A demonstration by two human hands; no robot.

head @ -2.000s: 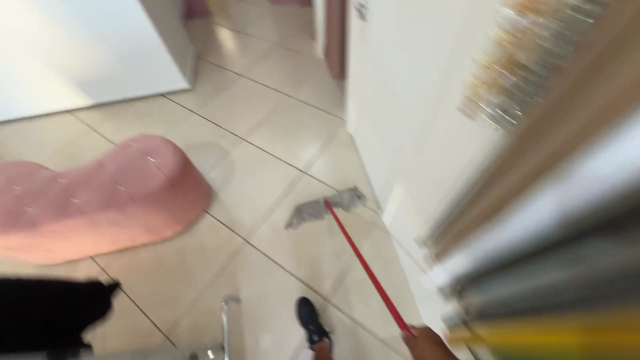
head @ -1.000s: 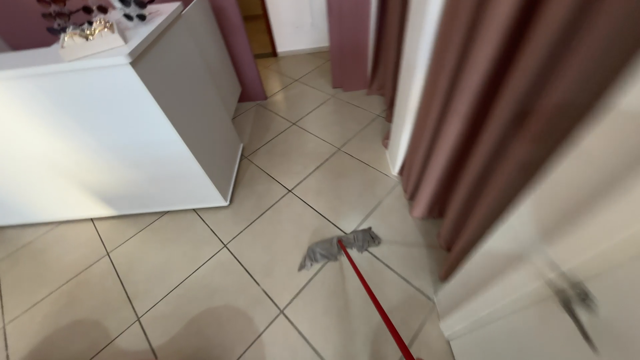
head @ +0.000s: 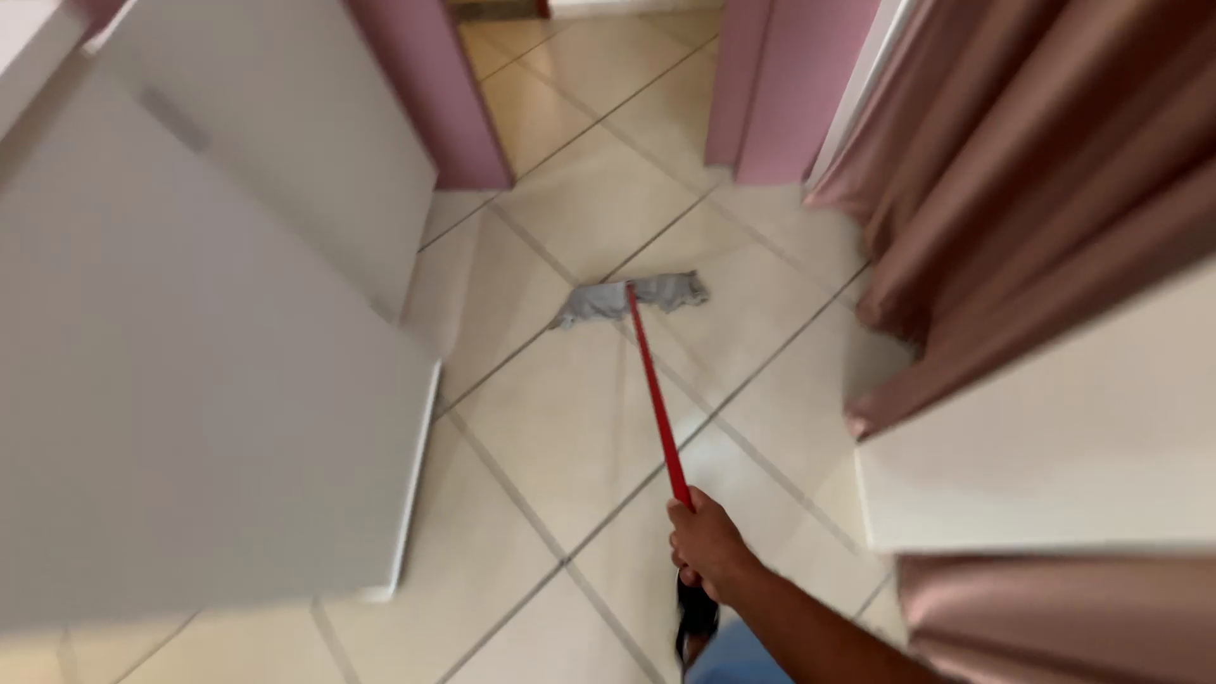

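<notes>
My right hand [head: 708, 543] is closed around the red pole [head: 657, 404] of a floor mop, low in the picture and right of centre. The pole runs up and slightly left to a wide head wrapped in a grey cloth [head: 598, 301], which lies on the beige tiled floor [head: 532, 456]. The cloth has ragged, loose edges. Below the hand a black shoe [head: 696, 613] and some blue clothing [head: 736, 657] show. My left hand is out of the picture.
A white counter [head: 218, 380] stands close on the left. Brown-pink curtains [head: 988, 190] hang on the right, beside a white panel [head: 1045, 427]. Ahead, a passage opens between a pink wall end [head: 432, 95] and a pink door frame [head: 769, 95].
The view has moved forward past the pink tufted seat, toward the passage. The mop head is now between the counter and the curtains. My right hand, out of view one second ago, shows again on the pole.
</notes>
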